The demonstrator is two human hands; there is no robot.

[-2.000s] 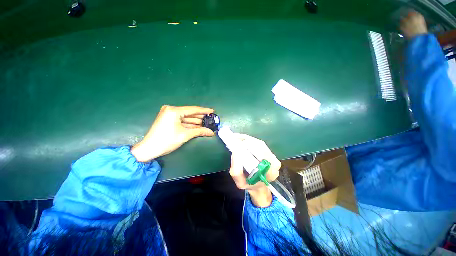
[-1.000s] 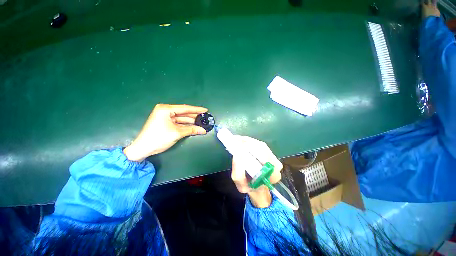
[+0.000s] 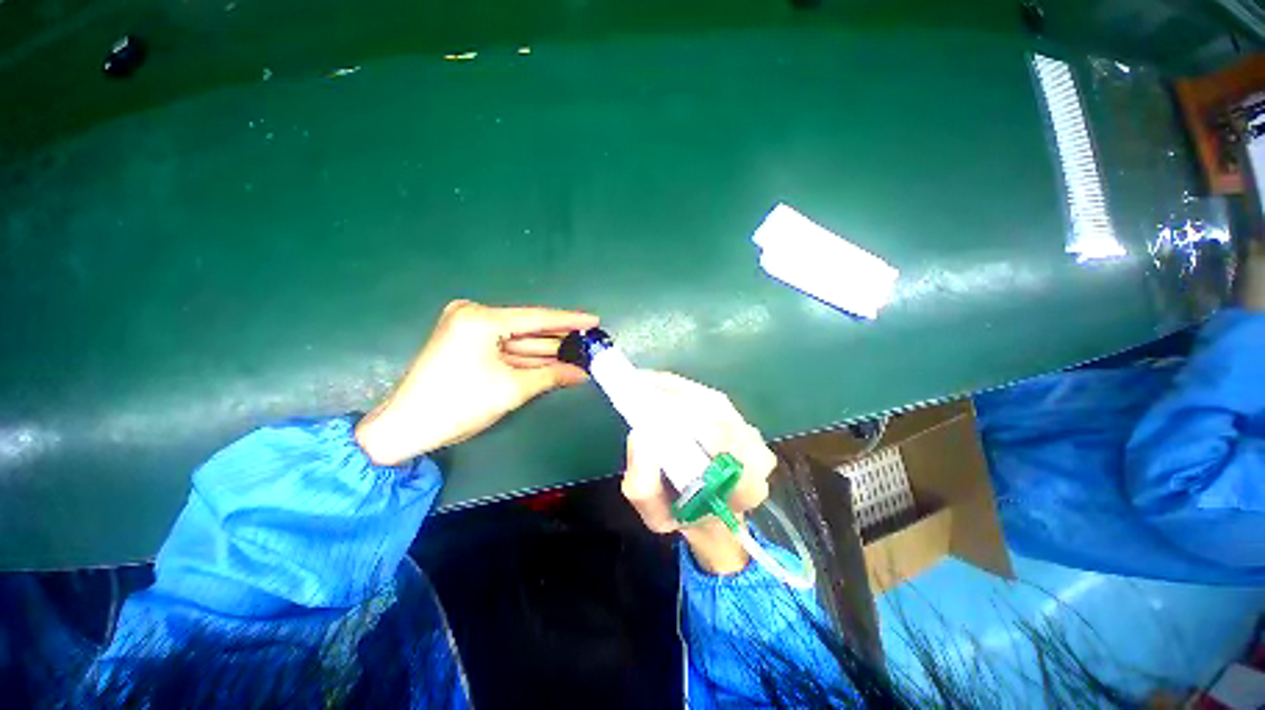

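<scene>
My left hand [image 3: 479, 372] pinches a small round black part [image 3: 580, 347] between thumb and fingers, just above the green bench. My right hand [image 3: 696, 451] holds a white glue syringe [image 3: 627, 388] like a pen. The syringe's narrow end points up and left and meets the right side of the black part. Its exact tip is too small to make out. A green adapter head [image 3: 710, 490] sits at the syringe's rear, and a pale air hose [image 3: 784, 558] curves away from it beside my wrist.
A white paper sheet [image 3: 828, 261] lies right of my hands on the green bench [image 3: 416, 180]. A ridged white strip [image 3: 1075, 160] and clear plastic film [image 3: 1188, 247] lie farther right. An open cardboard box [image 3: 909, 548] is below the edge. Another worker's blue sleeve [image 3: 1200, 430] is at right.
The black part is now turned more edge-on, and the syringe's end has come up against it. The neighbour's arm has drawn back from the far right toward the near right.
</scene>
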